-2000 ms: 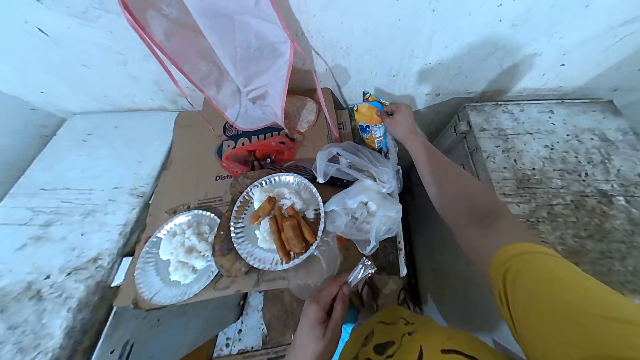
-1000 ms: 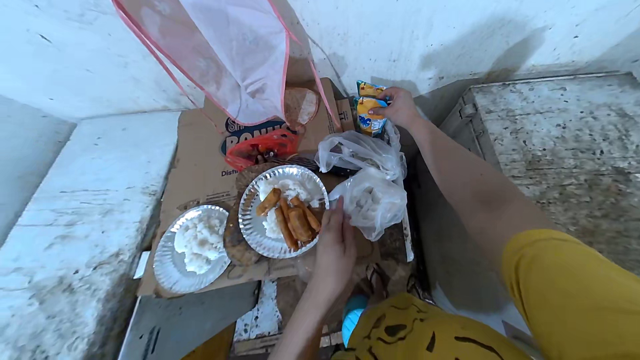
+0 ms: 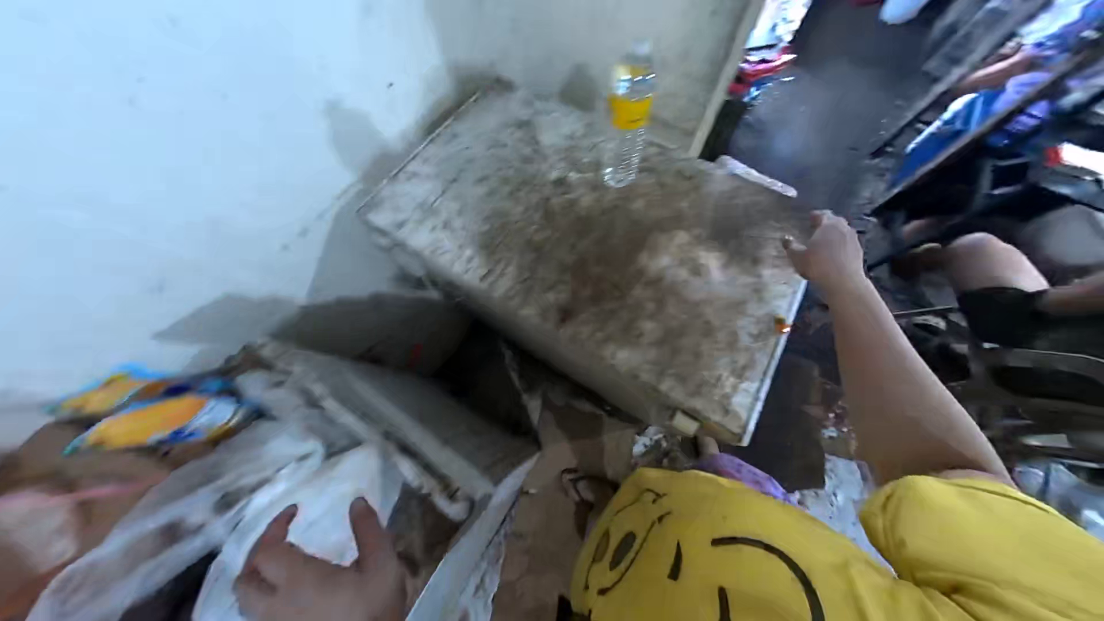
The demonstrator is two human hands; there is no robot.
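My left hand is at the bottom left, fingers spread, over or against a white plastic bag; firm contact cannot be told. At the right, my right hand is near the far right edge of a worn, stained cabinet top, and nothing shows in its fingers. A clear plastic bottle with a yellow label stands on that top toward the back. Yellow and blue snack packets lie at the far left, blurred. The plates of food are out of view.
A white wall rises at the left and back. Between the cabinet and the bags is a dark gap. Another person's bare knee shows at the right, among chair frames. Cardboard lies on the floor below.
The view has swung far to the right. My right hand has left the snack packets and is now by the cabinet edge. The bottle and the other person have come into view.
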